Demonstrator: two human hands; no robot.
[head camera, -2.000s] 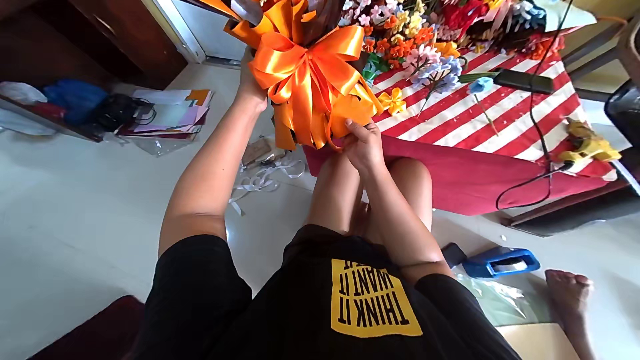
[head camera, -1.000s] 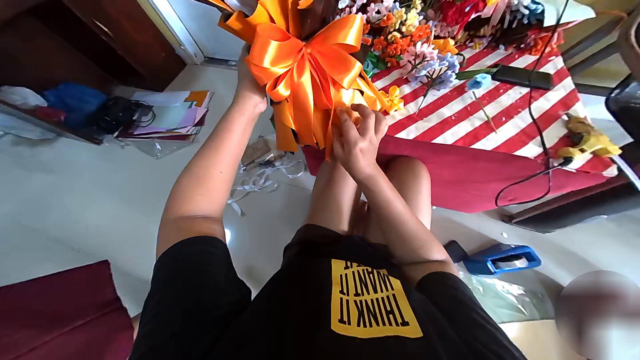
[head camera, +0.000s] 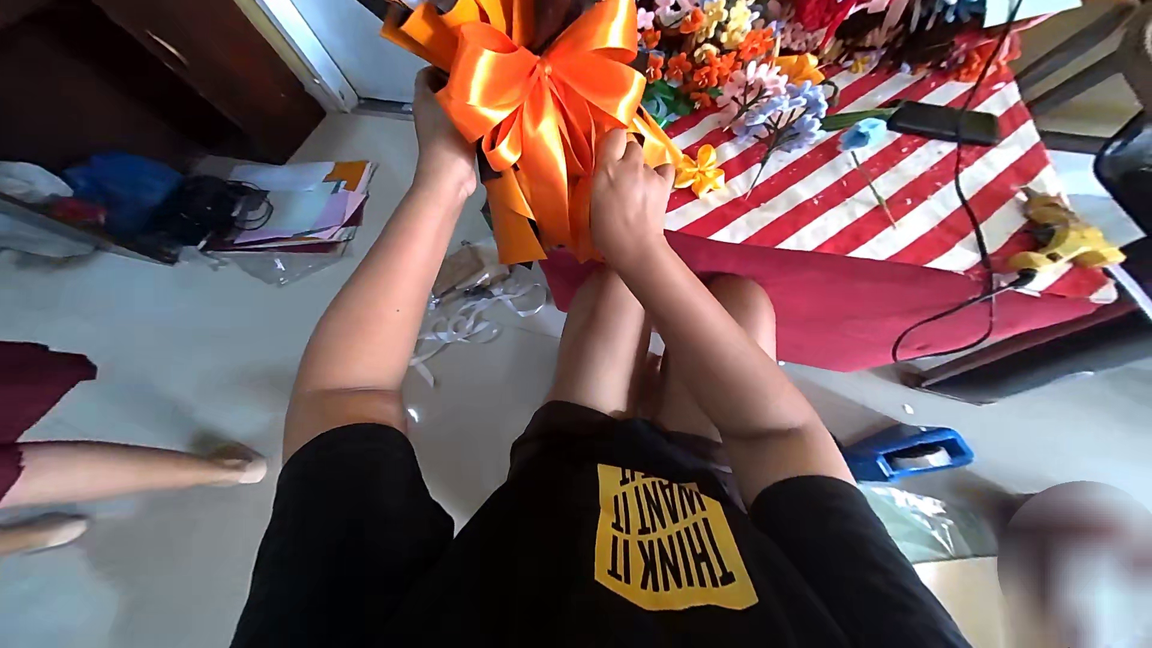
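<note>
An orange satin ribbon bow (head camera: 545, 67) with long tails sits on the front of a bouquet wrapped in orange paper (head camera: 511, 216), at the top middle of the view. My left hand (head camera: 441, 126) is closed around the bouquet's left side, its fingers mostly hidden behind the wrap. My right hand (head camera: 630, 193) has its fingers curled at the ribbon tails, below the right loop; its fingertips are partly hidden. A small orange flower (head camera: 700, 171) lies just right of that hand. Pink, orange and blue artificial flowers (head camera: 711, 67) crowd the table beside the bouquet.
The red-and-white striped tablecloth (head camera: 846, 202) bears a dark phone (head camera: 945, 123), a blue flower (head camera: 864, 134), a black cable and a yellow glue gun (head camera: 1071, 247). A blue tape dispenser (head camera: 909, 453) and white ribbon scraps (head camera: 472, 315) lie on the floor. Another person's legs (head camera: 126, 463) are at left.
My right hand has moved up slightly, from the lower edge of the ribbon tails onto them. A person's legs have come into view at the left. The bouquet stays in my left hand.
</note>
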